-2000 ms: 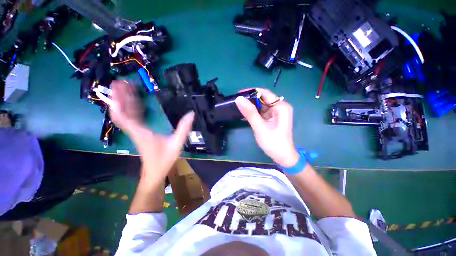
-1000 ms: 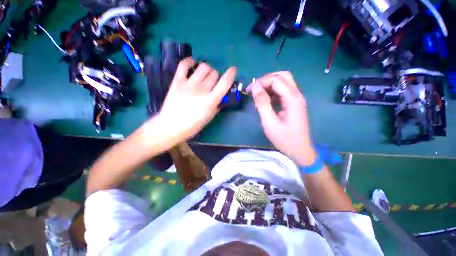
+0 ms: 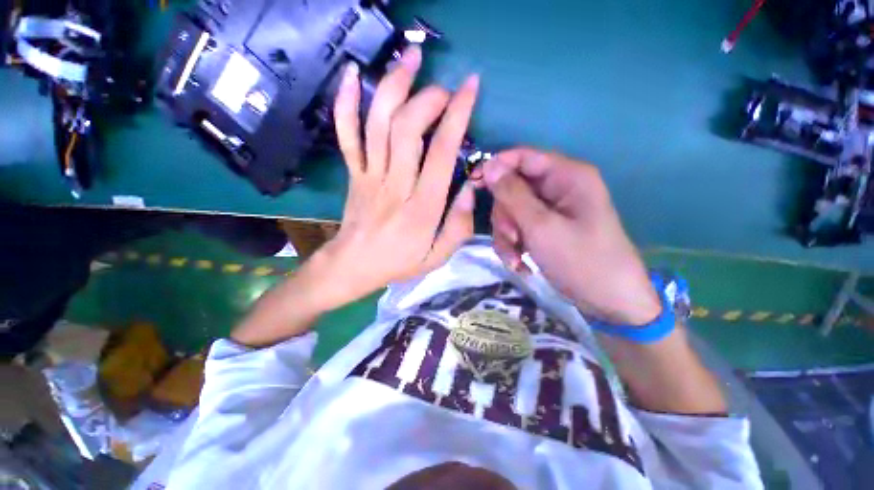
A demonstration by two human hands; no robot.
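A large black housing [image 3: 297,72] with a pale label lies tilted on the green mat at the upper left. My left hand [image 3: 398,182] lies across its right part, fingers spread over it and thumb near the small wires, and holds it. The part under my palm and fingers is hidden. My right hand [image 3: 565,225] pinches the small wires with a tiny pale connector [image 3: 478,161] between thumb and fingertips, just right of my left hand. The exact seat of the connector cannot be told.
A black module with a white flat cable [image 3: 57,48] lies at the far left. An open black frame part [image 3: 800,120] lies at the right, with a red wire [image 3: 743,24] above it. The bench's front edge [image 3: 728,251] runs below my hands. Boxes stand on the floor at lower left.
The black housing has been turned and now shows its pale label side. My left hand stays on it with fingers more upright. My right hand still pinches at the wires. The view has shifted.
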